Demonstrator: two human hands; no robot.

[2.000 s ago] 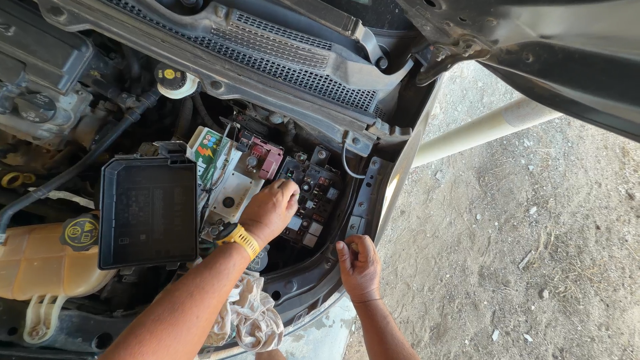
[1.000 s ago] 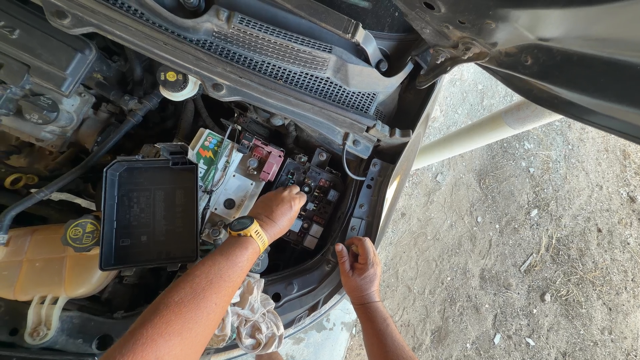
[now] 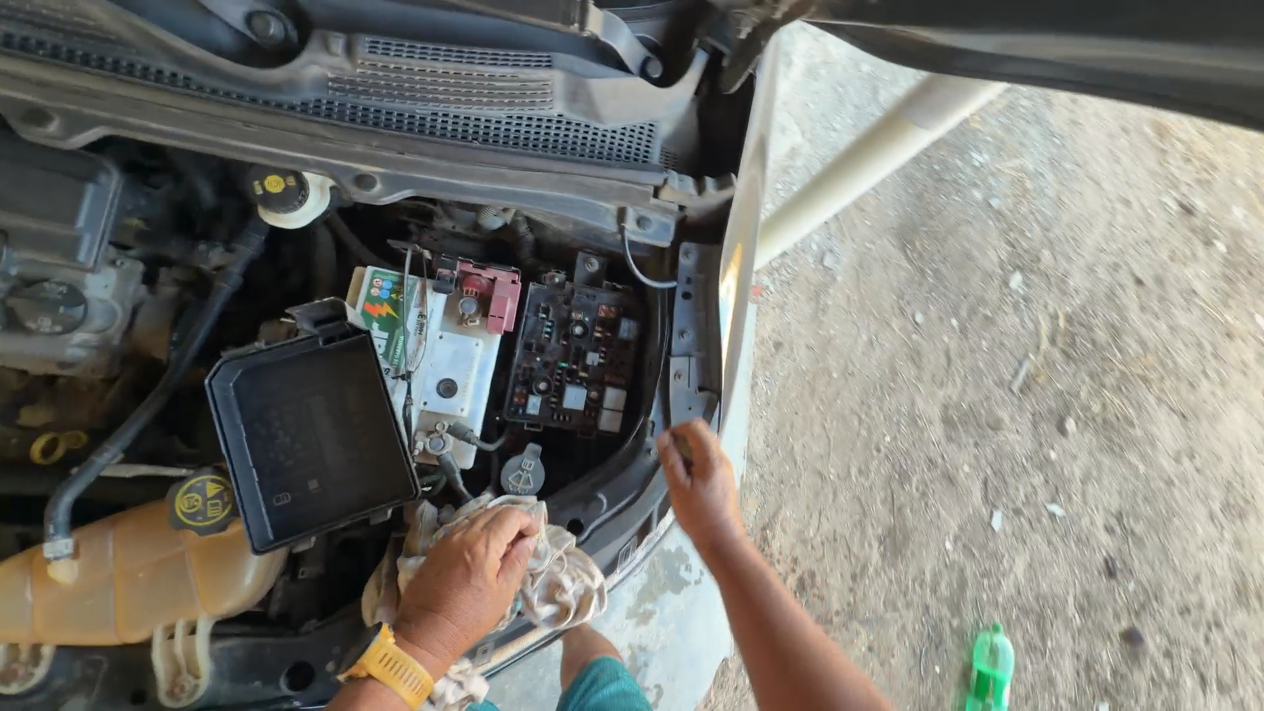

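My left hand point(image 3: 474, 568), with a yellow watch point(image 3: 388, 670) on its wrist, rests on a crumpled cloth point(image 3: 568, 583) at the front edge of the engine bay; whether its fingers grip the cloth is unclear. My right hand point(image 3: 699, 484) is curled at the fender edge, and its fingers hide whether anything is in it. Above and between the hands lies the uncovered fuse box point(image 3: 578, 360), its fuses and relays exposed. Beside it sits the car battery point(image 3: 454, 365) with a red terminal cover point(image 3: 491, 294). A black fuse box cover point(image 3: 314, 444) lies inside up, left of the battery.
The coolant reservoir point(image 3: 128, 583) is at the lower left, the brake fluid cap point(image 3: 281, 190) above it. A washer fluid cap point(image 3: 523, 472) is near the cloth. The raised hood point(image 3: 1066, 49) spans the top right, above a pale pole point(image 3: 879, 163). A green bottle point(image 3: 990, 667) stands on the ground.
My left hand has left the fuse box and moved down to the cloth. My right hand remains by the fender edge. The view has shifted, and the green bottle has come into it.
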